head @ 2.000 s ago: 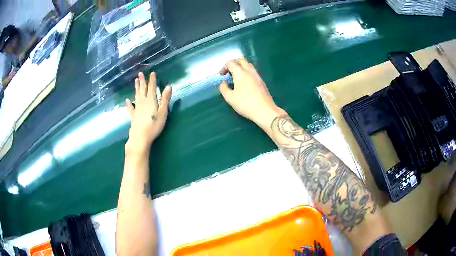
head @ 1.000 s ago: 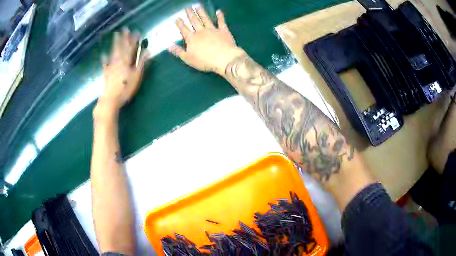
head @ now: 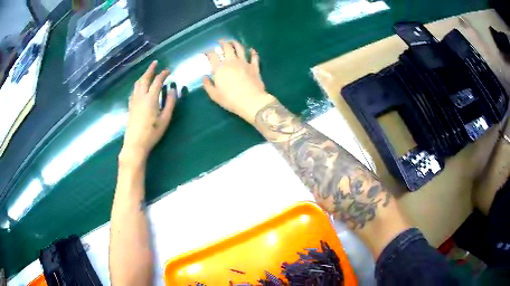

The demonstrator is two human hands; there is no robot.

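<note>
My left hand (head: 146, 111) is over the green conveyor belt (head: 207, 137), palm down. A few small dark pieces (head: 172, 89) show by its thumb and forefinger; whether it grips any is unclear. My right hand (head: 235, 78) is beside it to the right, palm down over the belt, fingers apart, with nothing seen in it. The orange tray (head: 251, 237) is cut off by the bottom edge. It holds a heap of thin dark strips (head: 316, 268), mostly at its right side.
Stacked black frames (head: 430, 100) lean on cardboard (head: 335, 70) at right. Another black stack (head: 70, 262) stands at lower left by an orange edge. Clear plastic bags (head: 106, 42) lie across the belt. A person's forearm (head: 492, 167) shows at the right edge.
Against one second ago, the view has tilted up a little, so the tray sits lower. Both hands remain over the belt. Small dark pieces now show beside my left fingers.
</note>
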